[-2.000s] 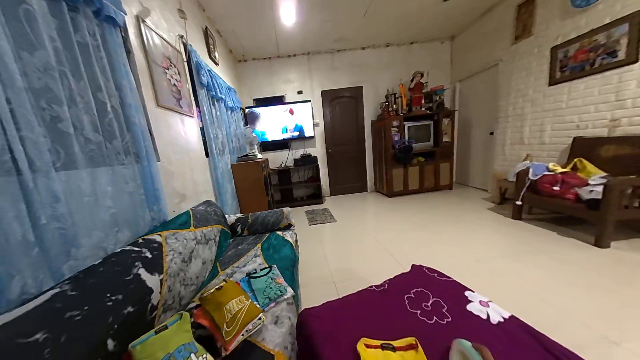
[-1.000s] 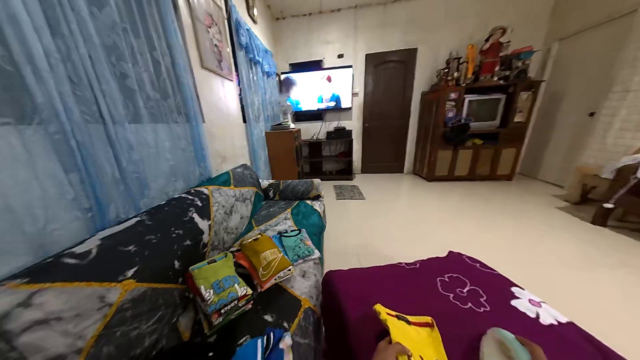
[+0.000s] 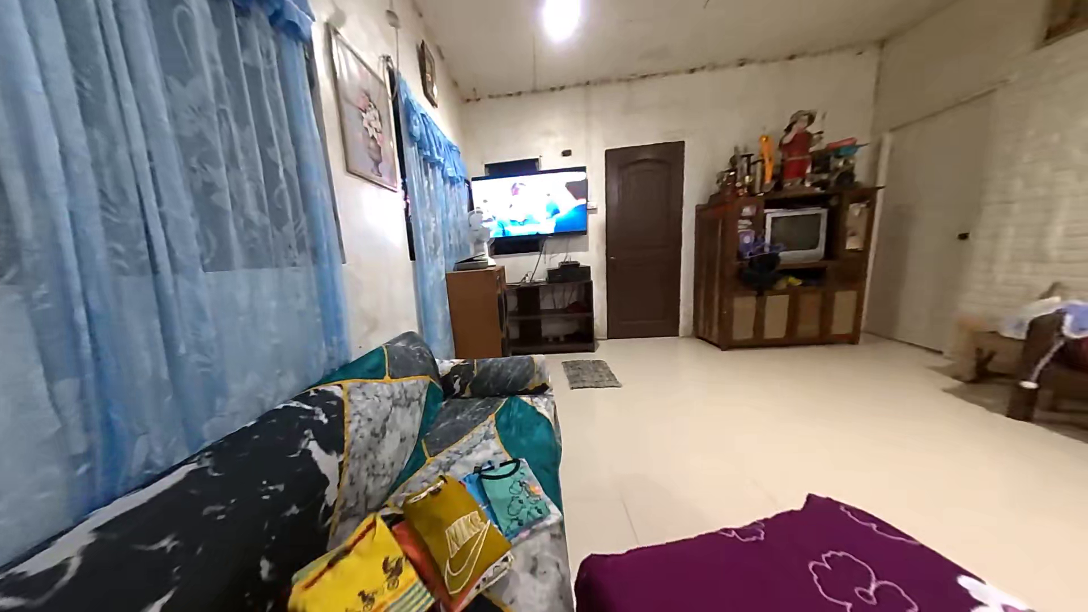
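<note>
Neither of my hands shows in the head view at this moment. Folded shirts lie in a row on the marble-patterned sofa [image 3: 374, 433]: a yellow shirt [image 3: 361, 569] with a dark printed figure in front, a mustard Nike shirt [image 3: 459, 540] behind it over something orange-red, and a teal shirt [image 3: 517, 497] with a dark neckline beyond. A purple cloth with flower outlines [image 3: 765, 565] covers a raised surface at the bottom right; its near part is cut off by the frame.
Pale floor tiles [image 3: 722, 425] run from the sofa to a dark door [image 3: 644, 242]. A grey mat [image 3: 592, 374] lies near the low shelf [image 3: 552, 314]. A wooden cabinet [image 3: 782, 280] stands at the back right, a bench [image 3: 1037, 361] at the right edge. Blue curtains [image 3: 170, 255] hang left.
The yellow shirt, held by a hand over the purple cloth a second ago, now lies on the sofa where the green shirt showed. Both hands have left the view.
</note>
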